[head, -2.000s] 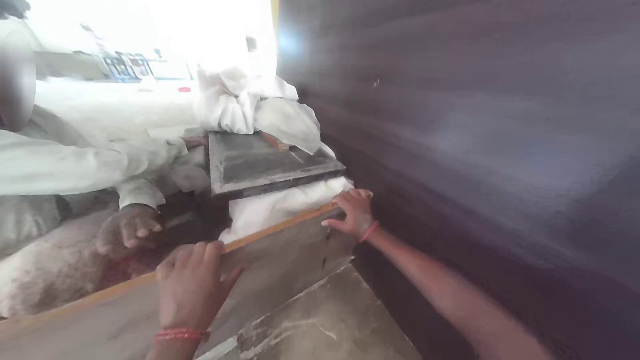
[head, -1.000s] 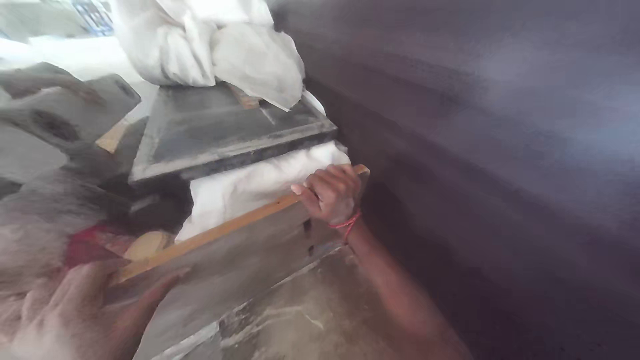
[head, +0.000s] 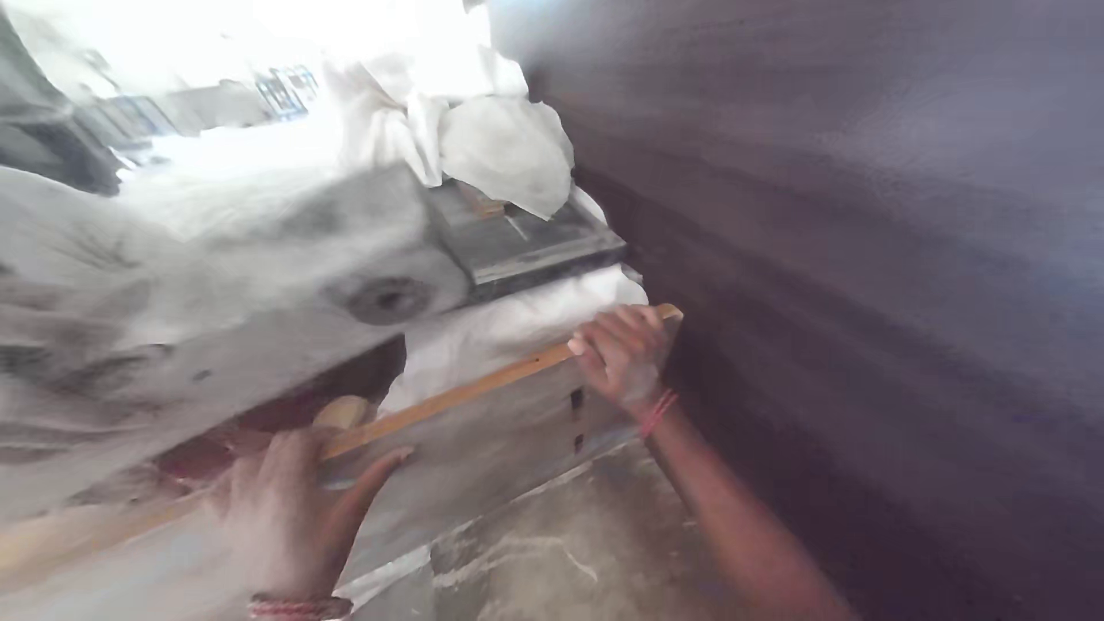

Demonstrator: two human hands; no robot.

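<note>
A wide grey board with a wood-coloured edge [head: 474, 392] stands on its side and slants from lower left to centre right. My right hand [head: 623, 355] grips its top edge near the far end, fingers folded over. Farther left, my left hand [head: 297, 509], slightly blurred, holds the same edge with the thumb on the near face and the fingers over the far side. Just beyond that hand shows a rounded pale piece [head: 345, 412], partly hidden by the board. Two dark slots mark the board's face below my right hand.
Behind the board lie white cloth [head: 509, 323] and a dark framed panel [head: 535, 250] with a white cloth bundle [head: 504, 151] on it. A person's pale, dusty clothing [head: 216, 285] fills the left. A dark purple wall-like surface [head: 845, 259] rises at right, above a stained floor [head: 561, 543].
The other person's pale clothing now covers more of the left side and part of the dark panel. Both my hands remain at the board's edge. The view has shifted.
</note>
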